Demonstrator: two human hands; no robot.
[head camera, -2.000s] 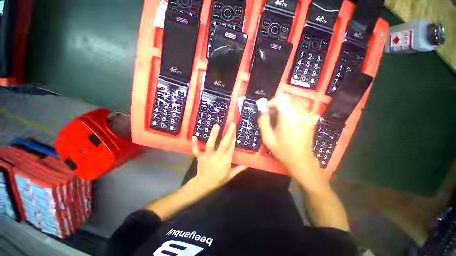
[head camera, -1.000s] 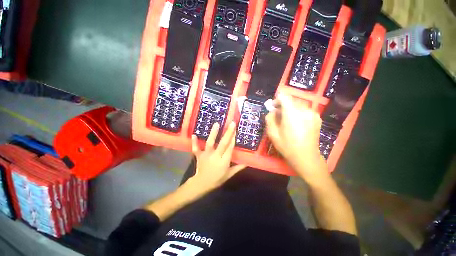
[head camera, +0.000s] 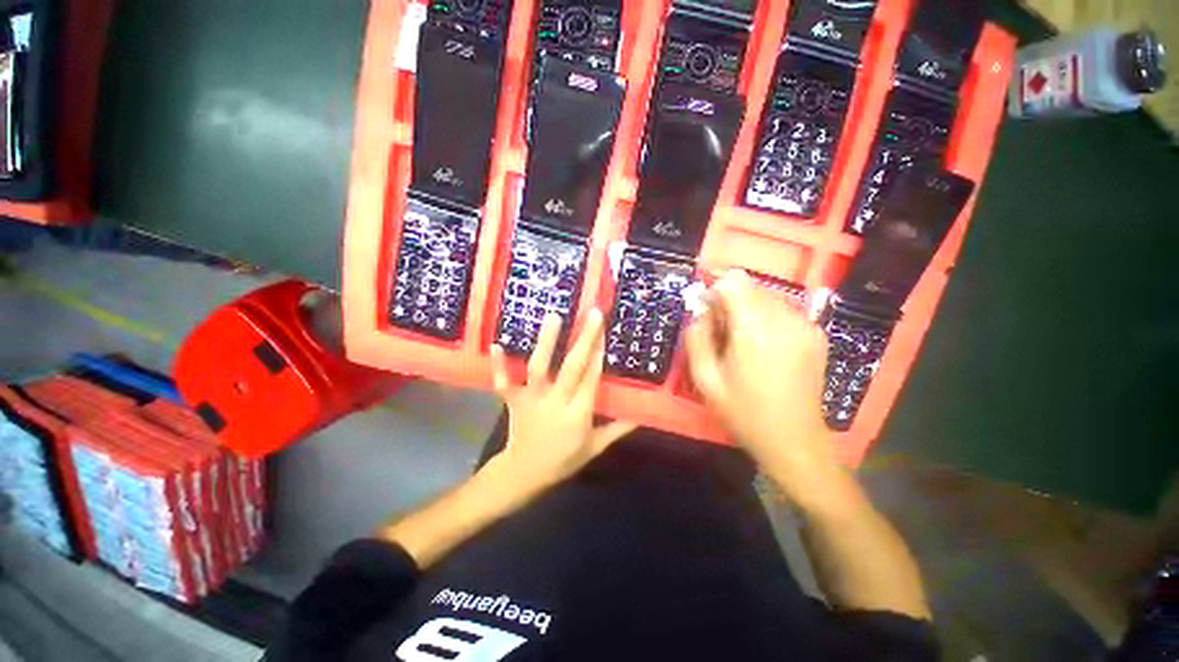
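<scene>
A red tray (head camera: 366, 246) holds several black keypad phones in its slots. One keypad phone (head camera: 643, 314) lies at the lower middle, with a plain black cover (head camera: 683, 168) above its keys. My right hand (head camera: 763, 356) pinches a small white wipe (head camera: 697, 298) at that phone's upper right side; the fingers are closed and hide part of the slot to the right. My left hand (head camera: 553, 407) rests on the tray's front edge with fingers spread, the fingertips on the lower end of the phone beside it. It holds nothing.
A whitish bottle (head camera: 1086, 74) with a red-and-white label stands at the upper right. The tray lies on a dark green bench (head camera: 220, 142). A red stool (head camera: 265, 375) and stacked trays (head camera: 155, 485) are on the floor at left. Another red-edged tray (head camera: 52, 207) shows at the far left.
The view has shifted slightly. My right hand moved a little right and back, and is now slightly lower beside the same phone. My left hand has stayed at the tray's front edge.
</scene>
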